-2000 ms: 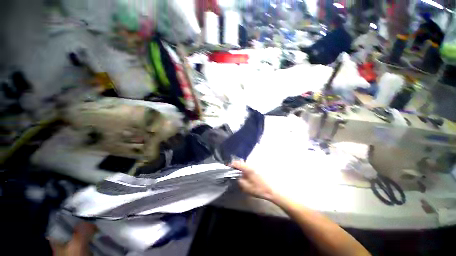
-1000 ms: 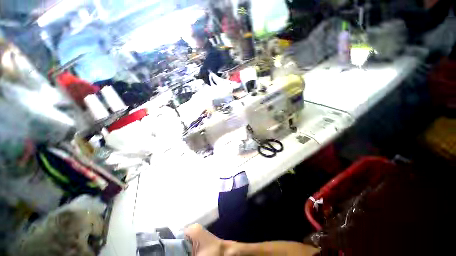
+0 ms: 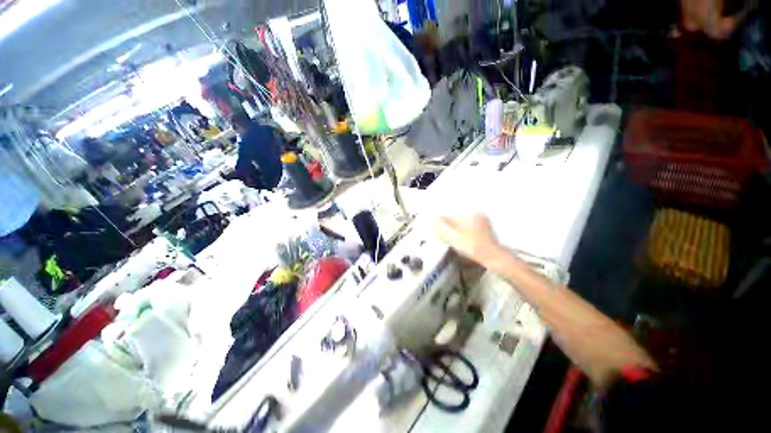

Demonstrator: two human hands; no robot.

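Note:
My right hand (image 3: 467, 237) is at the far right end of the cream sewing machine head (image 3: 423, 287), above the white table. Its fingers are washed out by bright light, and I cannot tell whether they hold anything. My left hand is out of the picture. Black-handled shears (image 3: 450, 379) lie beside the machine arm at its near side. No garment piece is in my visible hand.
A dark cloth heap and a red round thing (image 3: 321, 283) lie behind the machine. Black thread cones (image 3: 306, 182) stand beyond. A lilac bottle (image 3: 494, 127) stands on the far white table. A red basket (image 3: 693, 156) is at right. A person in dark clothes (image 3: 258, 152) is far back.
The view has swung right and closer to the machine. My right hand has moved from the grey and white cloth at the table's front to the machine's far end. The cloth is out of view.

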